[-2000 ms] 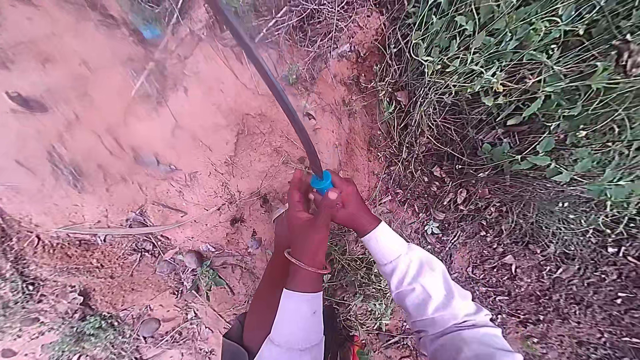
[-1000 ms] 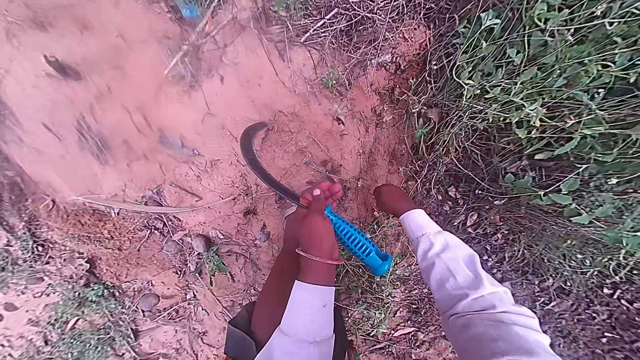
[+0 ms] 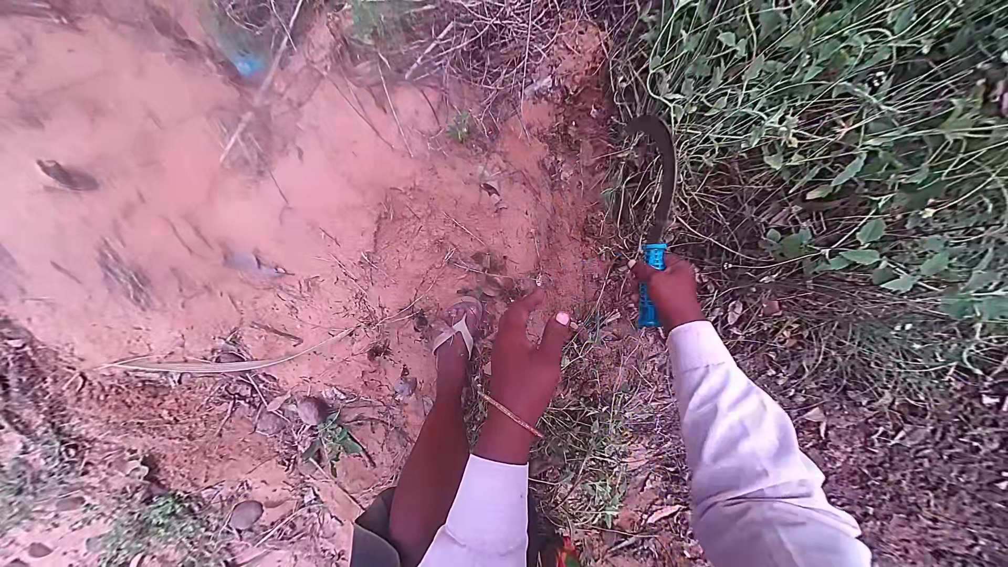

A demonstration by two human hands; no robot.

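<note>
My right hand (image 3: 673, 291) is closed around the blue plastic handle of a sickle (image 3: 665, 177), low over the edge of the green plants. The dark curved blade points away from me, and its tip hooks left beside the stems. My left hand (image 3: 529, 358), with a bangle (image 3: 510, 416) at the wrist, is in front of me with nothing in it, thumb and forefinger apart. It is left of the sickle handle and does not touch it. Both arms wear white sleeves.
Leafy green plants (image 3: 874, 220) grow thickly on the right. Reddish sandy soil (image 3: 307, 205) lies on the left, with dry twigs (image 3: 488, 39) at the top and stones (image 3: 313, 410) lower left. My foot in a sandal (image 3: 457, 331) is beside my left hand.
The sickle has passed from my left hand, which held it one second ago, to my right hand. It is now farther right, at the plants. My left hand has let go.
</note>
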